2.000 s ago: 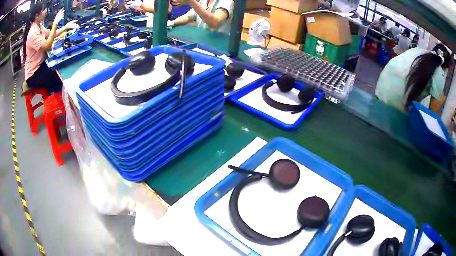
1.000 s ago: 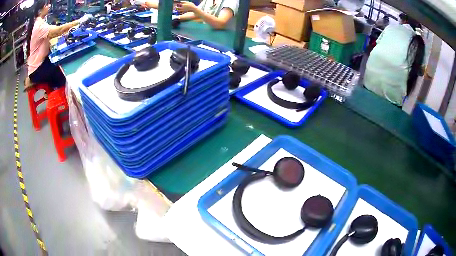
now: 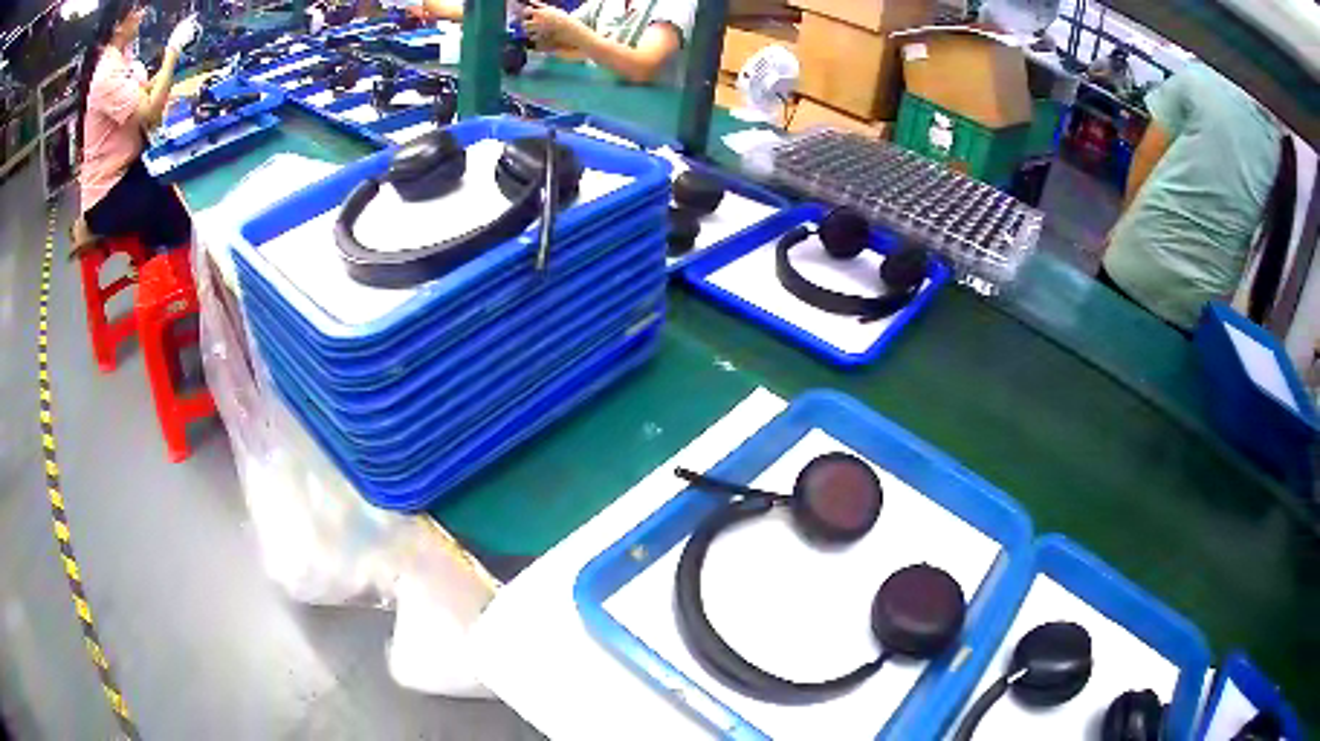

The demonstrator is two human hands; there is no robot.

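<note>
Neither of my hands is in the picture. Nearest in front of me, a light blue tray (image 3: 1016,579) with a white liner holds a black headset (image 3: 701,608). Its two brownish-black ear cups (image 3: 837,497) face up, and a thin boom microphone (image 3: 712,485) reaches over the tray's left side. A second light blue tray (image 3: 1196,631) beside it holds another headset (image 3: 1052,665), cut off by the bottom edge. The trays rest partly on a white bench sheet (image 3: 536,654).
A tall blue tray stack (image 3: 463,391) stands left, a headset (image 3: 420,264) on top. Behind are a dark blue tray (image 3: 854,358) with a headset, a grey parts tray (image 3: 912,196) and a blue tray pile (image 3: 1254,391). Clear plastic (image 3: 297,521) hangs off the bench. People are beyond.
The view has shifted slightly, so the bench things sit a little further right than at first. The person across at the right has moved from bending to a more upright pose. The trays and headsets look unchanged.
</note>
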